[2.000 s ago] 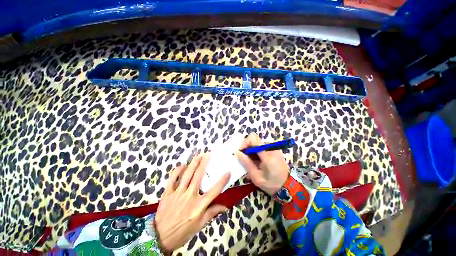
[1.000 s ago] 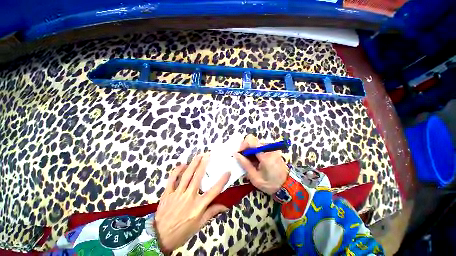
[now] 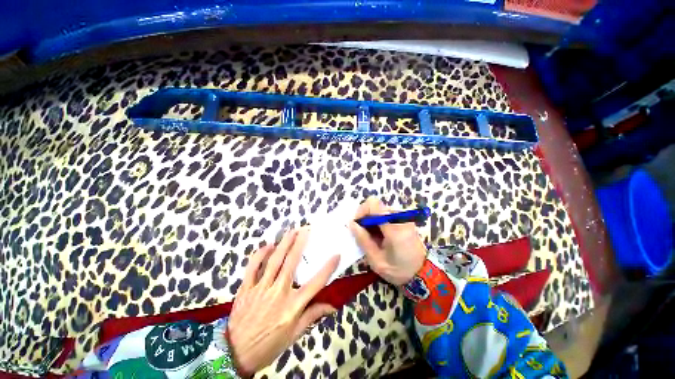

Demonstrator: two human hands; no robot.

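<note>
A small white paper slip (image 3: pixel 328 246) lies on the leopard-print sheet material (image 3: pixel 178 200). My left hand (image 3: pixel 274 307) lies flat with fingers spread, its fingertips and thumb on the slip's left and lower edges, pressing it down. My right hand (image 3: pixel 391 246) holds a blue pen (image 3: pixel 396 217) at the slip's right side; the pen's tip is hidden by my fingers. A long narrow blue cutting die (image 3: pixel 363 118) with cross bars and a pointed left end lies flat on the material beyond my hands. Any writing on the slip is too faint to read.
Red lower layer (image 3: pixel 505 255) shows in long gaps under and beside my forearms. The blue press beam (image 3: pixel 296 16) crosses the top. A dark red-brown board (image 3: pixel 564 166) edges the bed at right, with a blue plastic bin (image 3: pixel 642 222) beyond it. A white strip (image 3: pixel 444 50) lies at the back.
My right hand and the pen have shifted only very slightly over the slip. My left hand stays in place. The view has moved a little.
</note>
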